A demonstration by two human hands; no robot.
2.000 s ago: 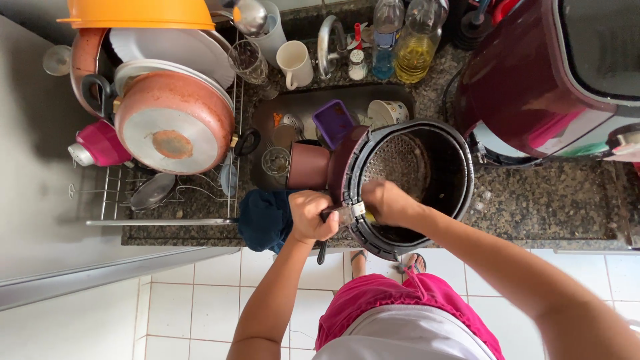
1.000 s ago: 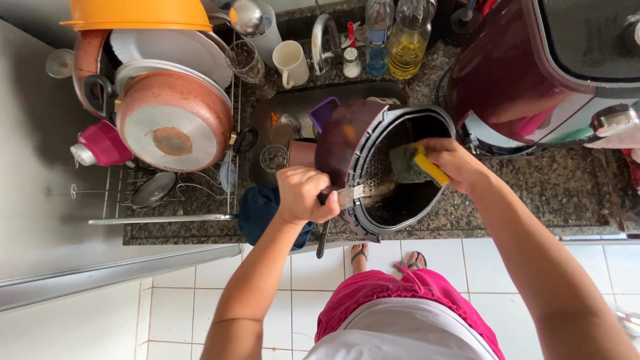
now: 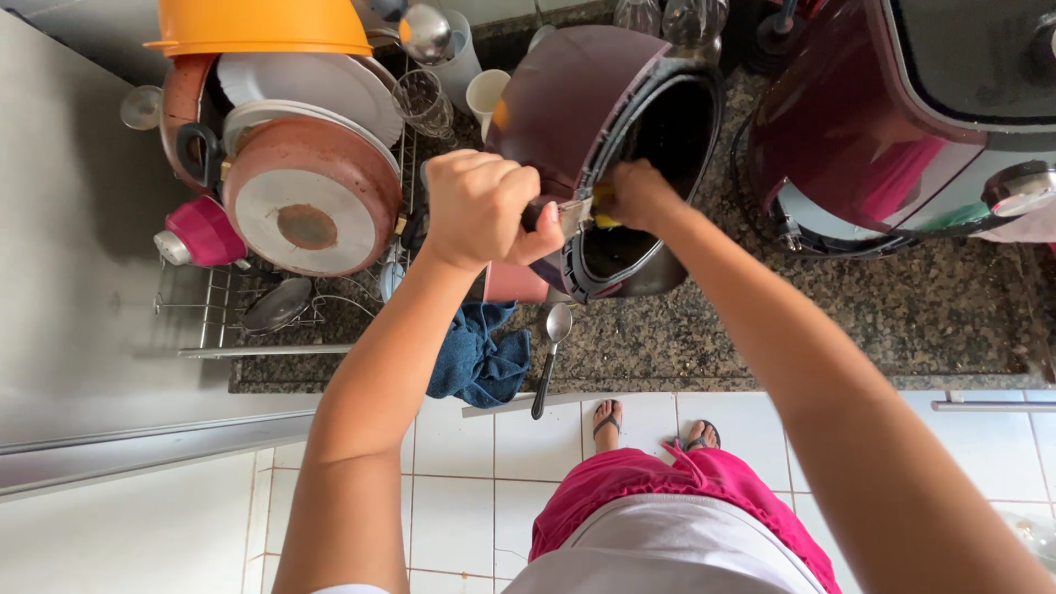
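My left hand (image 3: pixel 487 210) is closed around the handle of a dark maroon air fryer basket drawer (image 3: pixel 569 107), which is tilted with its black opening facing right. Inside that opening, my right hand (image 3: pixel 643 196) grips a yellow sponge (image 3: pixel 606 206) near the rim on the handle side; most of the sponge is hidden by my fingers. Below the drawer a spoon with a black handle (image 3: pixel 551 359) lies at the counter's front edge, beside a crumpled blue cloth (image 3: pixel 480 355). The maroon air fryer body (image 3: pixel 858 148) stands to the right.
At left a wire dish rack (image 3: pixel 216 309) holds a copper-coloured pan (image 3: pixel 309 198), white plates (image 3: pixel 318 87) and an orange plastic bowl (image 3: pixel 264 25). A white mug (image 3: pixel 487 91) and a glass (image 3: pixel 422 99) stand behind the drawer. The granite counter (image 3: pixel 924 322) runs along the front.
The drawer has been raised and tilted, and it now covers most of the sink. My right hand has gone from the opening's right side with the sponge to the handle side. The spoon has come into view.
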